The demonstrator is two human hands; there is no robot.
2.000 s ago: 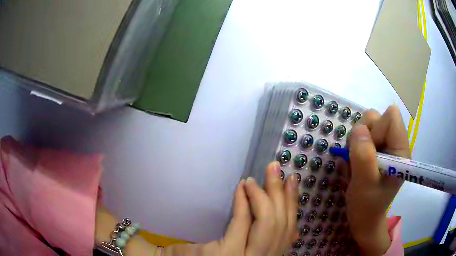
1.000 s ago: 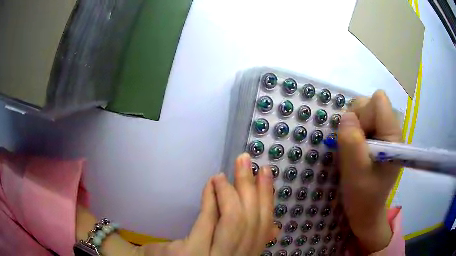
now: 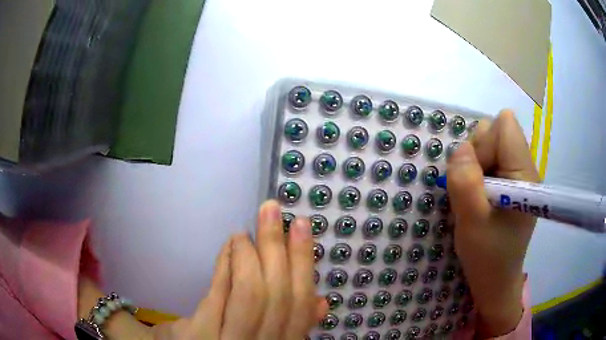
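A clear component tray point(image 3: 274, 143) lies on the white surface, its pockets filled with rows of round metal-rimmed components point(image 3: 349, 197) with dark green centres. My right hand point(image 3: 495, 226) grips a white paint marker point(image 3: 555, 204) with "Paint" lettering. Its blue tip is at a component in the third row from the top, touching or just above it. My left hand point(image 3: 262, 285) holds nothing; its fingers rest flat on the tray's left side and cover some components. My right hand hides part of the tray's right side.
A stacked tray bundle point(image 3: 76, 86) stands at the upper left on a green mat point(image 3: 156, 86). A tan-grey cardboard sheet point(image 3: 503, 41) lies at the upper right beside yellow tape point(image 3: 545, 126). A dark object shows at the lower right corner.
The tray, bundle and cardboard sheet appear further left in the view. The marker tip has moved along the third row to a component further right. My left hand stays on the tray's left side.
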